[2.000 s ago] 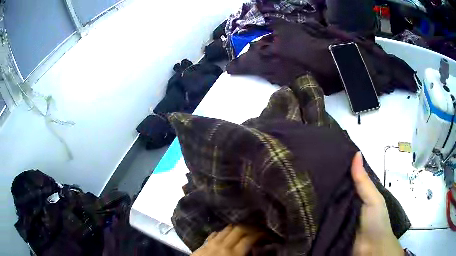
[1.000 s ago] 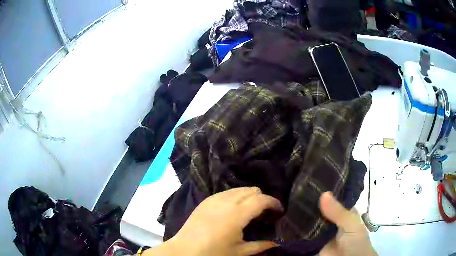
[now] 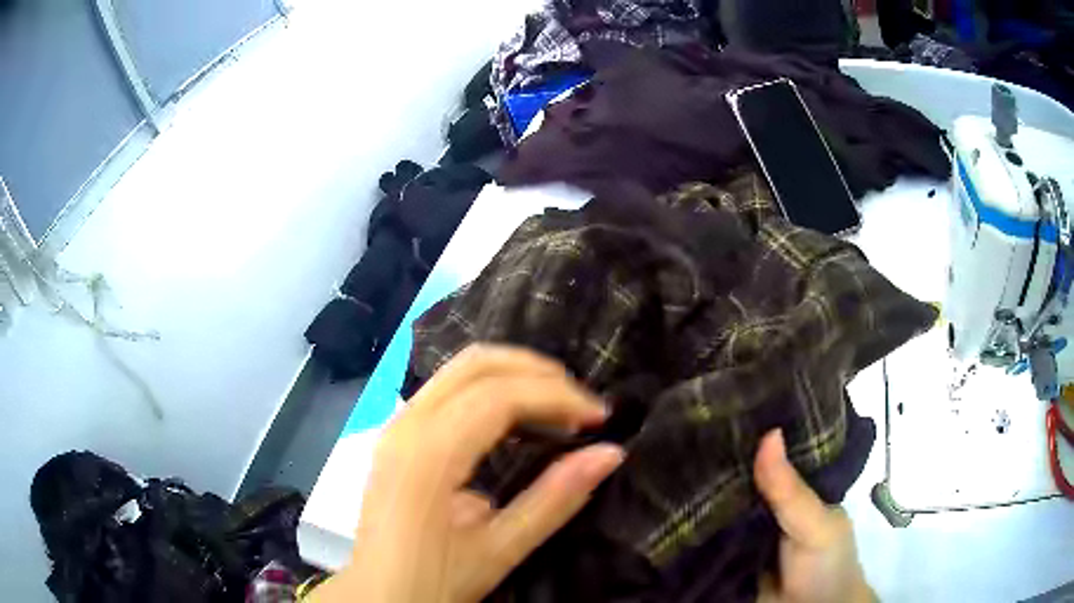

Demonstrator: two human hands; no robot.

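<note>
A dark brown-olive plaid garment (image 3: 754,401) with pale yellow lines lies bunched on the white table, a dark lining showing at its right and lower edges. My left hand (image 3: 471,459) is over its lower left part, thumb and fingers apart with a gap between the tips, holding nothing that I can see. My right hand (image 3: 813,530) is at the lower right edge, thumb on top of the plaid and fingers hidden under the cloth.
The white sewing machine head (image 3: 1001,236) with a blue stripe stands at the right, red-handled snips (image 3: 1062,448) beside it. A black phone (image 3: 795,157) lies on dark cloth (image 3: 660,118) behind the garment. Dark heaps (image 3: 153,530) lie left of the table (image 3: 336,501).
The garment was turned over and spread, and its plaid corner now points right toward the machine. My left hand has come off the cloth and opened.
</note>
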